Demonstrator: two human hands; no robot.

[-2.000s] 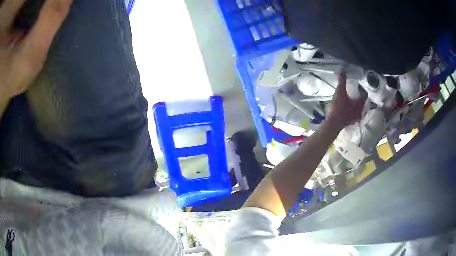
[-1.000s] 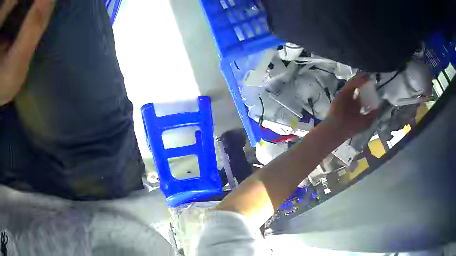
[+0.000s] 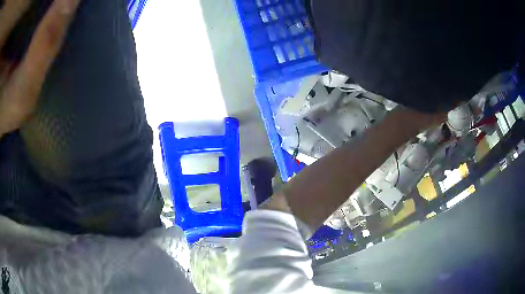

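White cameras with brackets and thin black cables (image 3: 345, 123) lie jumbled in a blue slatted crate (image 3: 267, 123) at the right. My right arm reaches from the bottom centre over the crate. My right hand (image 3: 434, 118) is mostly hidden under a large dark shape at the top right; its fingers and anything in them cannot be seen. My left hand (image 3: 34, 69) is cut off by the left edge, over the dark trouser leg, with its fingers apart and nothing visible in them.
A blue plastic step stool (image 3: 204, 178) lies on the pale floor (image 3: 230, 69) left of the crate. Another blue slatted crate part (image 3: 282, 34) rises at the top. A dark trouser leg (image 3: 92, 126) fills the left. A grey curved surface (image 3: 460, 229) covers the lower right.
My right hand, earlier visible among the cameras and then with a white piece at its fingers, has moved up and right under the dark shape. The view has shifted slightly. My left hand stays at the left edge.
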